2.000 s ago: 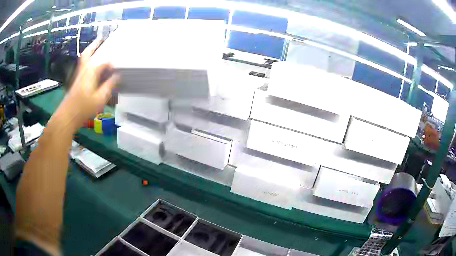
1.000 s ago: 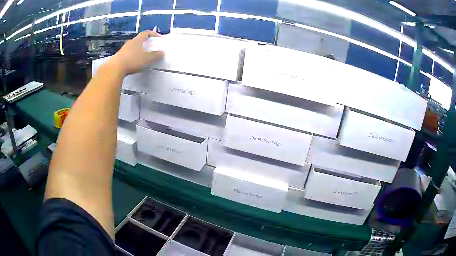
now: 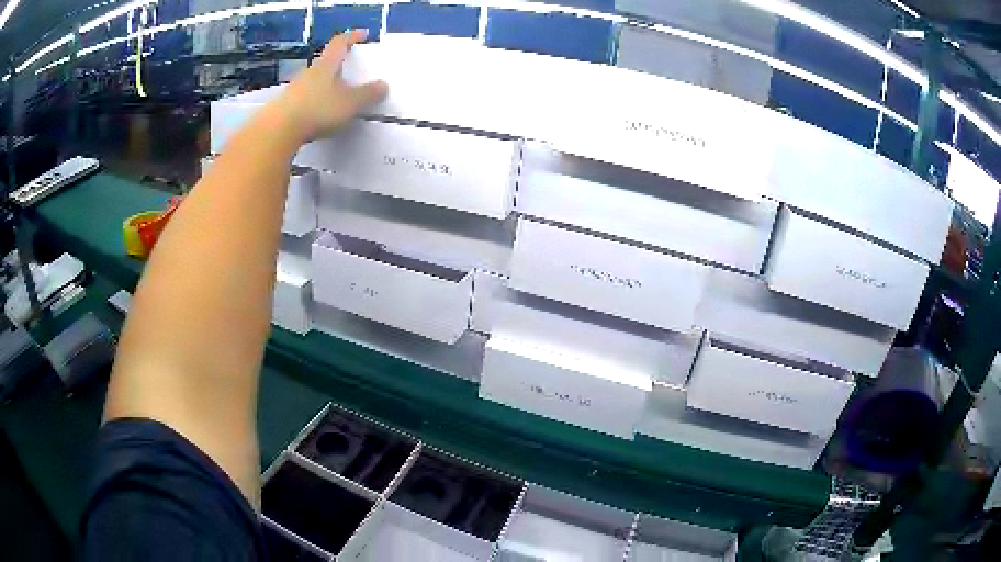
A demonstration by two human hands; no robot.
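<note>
White box lids (image 3: 604, 274) stand stacked in staggered rows on the raised green shelf, some with small grey print. My left hand (image 3: 335, 93) is at the left end of a white lid (image 3: 461, 88) in the top row, thumb on its front face and fingers at its top edge. The lid rests on the stack. My right hand is not in view. Open white box bases (image 3: 560, 527) lie edge to edge at the bottom of the view, some at the left with black inserts (image 3: 456, 494).
Yellow and red tape rolls (image 3: 141, 233) sit on the shelf's left end, with a power strip (image 3: 55, 179) beyond. A round drum with a dark purple-blue centre (image 3: 891, 423), a wire basket (image 3: 840, 527) and a green post (image 3: 928, 110) stand at the right.
The lid that my left hand held raised over the stack two seconds ago now lies in the top row. My hand remains at its left end. The view has shifted slightly.
</note>
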